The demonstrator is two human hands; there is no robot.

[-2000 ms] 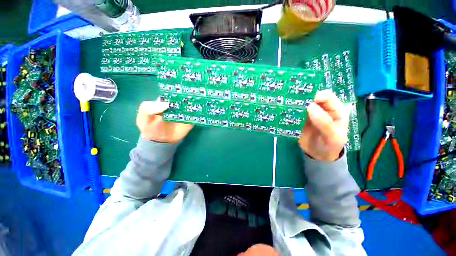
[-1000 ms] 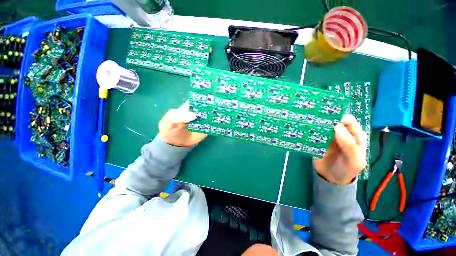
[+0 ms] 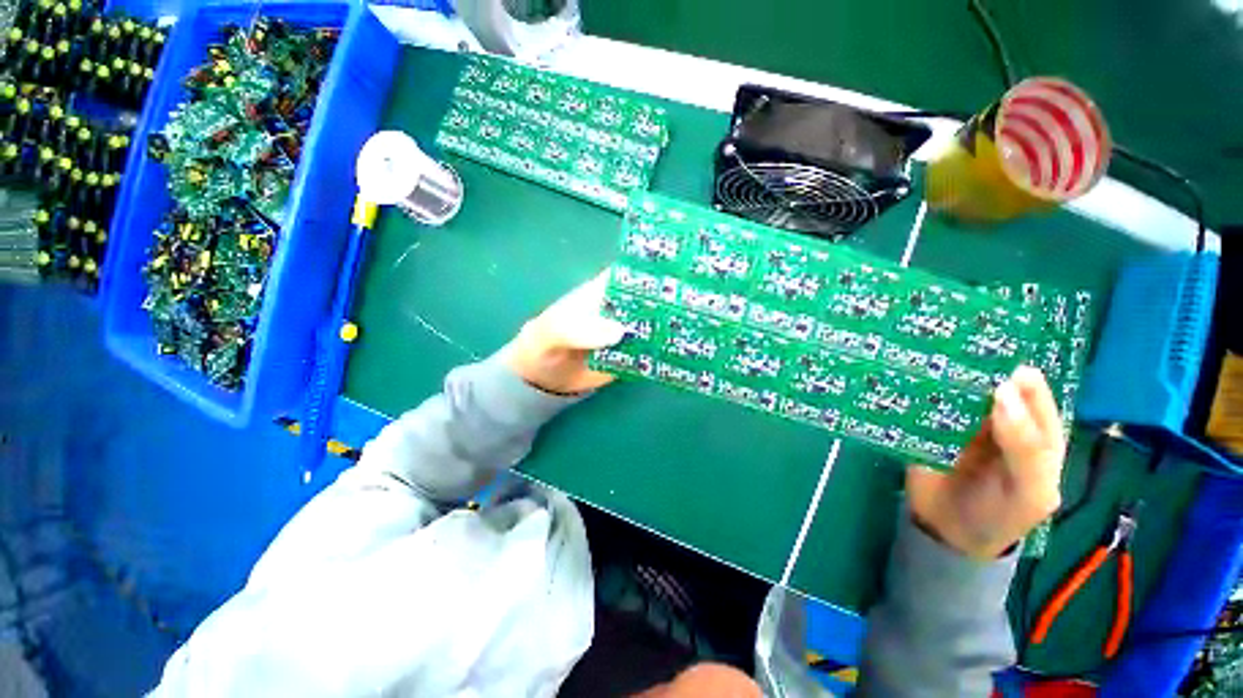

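A green PCB panel [image 3: 804, 327] with rows of small repeated circuits is held up above the bench mat, its right end tilted lower in view. My left hand [image 3: 570, 338] grips its left end, thumb on the face. My right hand [image 3: 998, 464] grips its right end, with thumb and fingers at the edge. The fingers behind the panel are hidden. A second panel [image 3: 556, 126] lies at the back left of the mat. Another panel [image 3: 1077, 327] shows partly behind the held one at the right.
Left: a blue bin [image 3: 314, 205] of small boards, a solder wire spool [image 3: 409, 177] and a long blue tube [image 3: 338, 327]. Back: a black fan [image 3: 815, 161] and a yellow roll [image 3: 1020, 150]. Right: a blue soldering station [image 3: 1152, 334] and orange-handled cutters [image 3: 1091, 589].
The camera view has swung left, so the bench sits further right and more tilted, and more of the left bin shows. Both hands still hold the panel.
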